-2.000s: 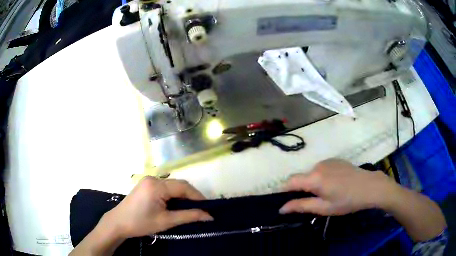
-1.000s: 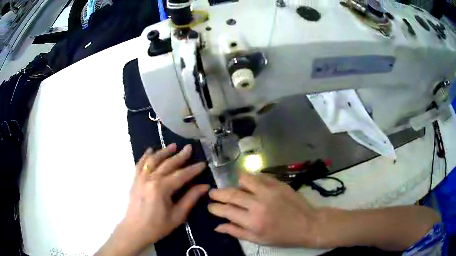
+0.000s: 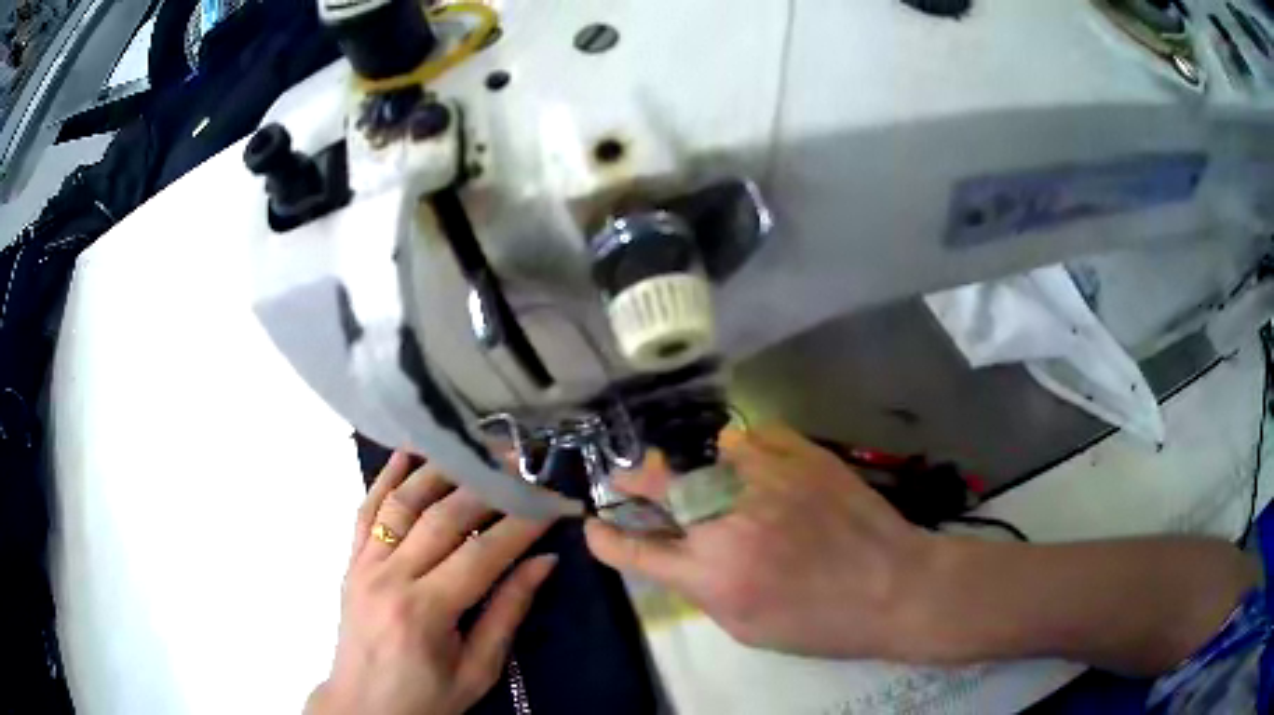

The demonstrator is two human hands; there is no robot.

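The black fabric piece lies under both hands, below the white sewing machine head. A short length of metal zipper shows beside my left hand. My left hand lies on the fabric, fingers spread, left of the needle area. My right hand is beside the presser foot, fingertips close to it and partly hidden behind the cream knob. The needle tip and the fabric under the foot are hidden.
The black work pile runs down the far left. Yellow tape lies below my right hand. Red and black snips lie behind my right wrist. The white cloth hangs under the machine arm. The ribbed tension dial sticks out above the foot.
The fabric has gone from the front edge to beneath the machine head. The view has come closer to the needle. My right hand has moved up beside the foot; my left hand remains on the fabric.
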